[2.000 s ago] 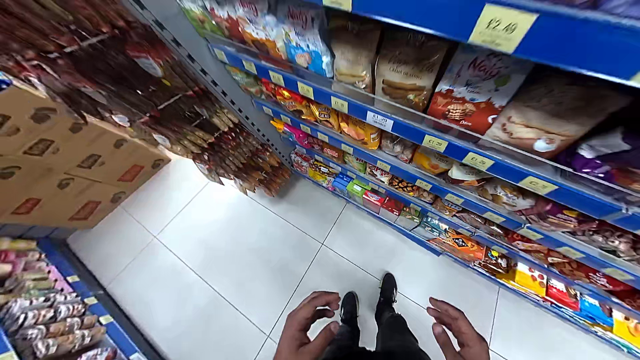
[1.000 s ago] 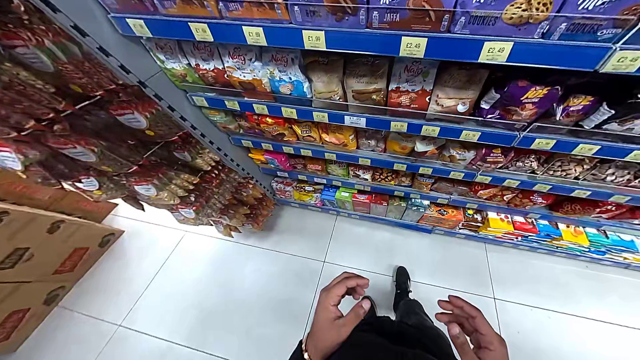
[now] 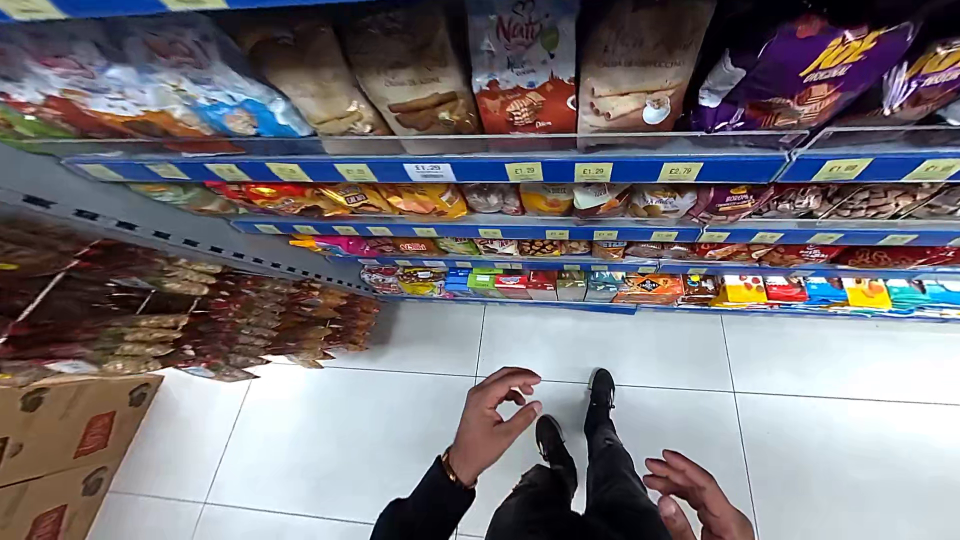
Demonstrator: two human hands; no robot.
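Note:
My left hand is held above the tiled floor, palm inward, its fingers curved and apart with nothing in them; a watch or bracelet circles its wrist. To the lower right, my right hand hovers with bent, parted fingers and is empty too, partly cut off by the bottom edge. Neither hand touches anything. Between them show my dark trousers and black shoes. Ahead stand shelves with packs of wafer rolls, a white and red wafer bag and a purple snack bag.
Blue shelf edges with price tags run across the view, above lower rows of bags and small boxes. At left hang many packets on hooks, with cardboard boxes below them. White floor tiles lie around my feet.
The view has swung so that the shelves now run nearly level across it. The shelf rack at lower left, seen two seconds ago, is out of view. Both hands remain empty.

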